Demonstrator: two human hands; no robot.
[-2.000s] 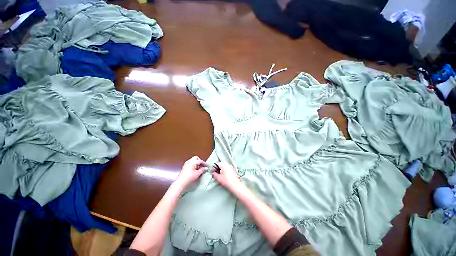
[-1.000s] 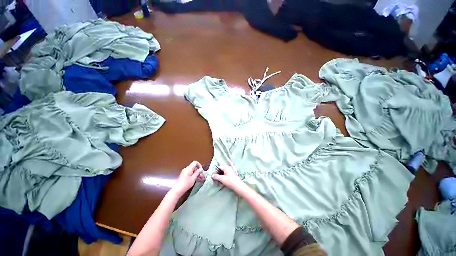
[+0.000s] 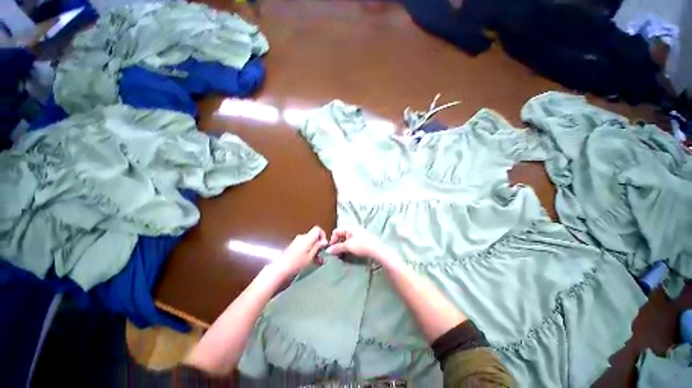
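A sage-green tiered dress (image 3: 425, 227) lies spread in front of me, neckline away from me, with thin drawstring ties (image 3: 432, 114) loose at the neck. My left hand (image 3: 306, 250) and my right hand (image 3: 350, 244) meet at the dress's left edge, near a ruffled tier seam (image 3: 485, 248). Both hands pinch the dress fabric between thumb and fingers, fingertips almost touching. A small dark thing shows between the fingertips; it is too small to tell what it is. The lower skirt runs under my right forearm.
Crumpled green dresses (image 3: 114, 182) lie at left over blue cloth (image 3: 152, 265). Another green pile (image 3: 614, 167) touches the dress's right sleeve. A grey-blue cylinder (image 3: 652, 276) is beside it. Black garments (image 3: 561, 45) lie across the brown table (image 3: 319, 53).
My hands have moved closer together, and the right hand's fingers have closed in toward the left fingertips. The view has shifted, so the dress and piles sit further right.
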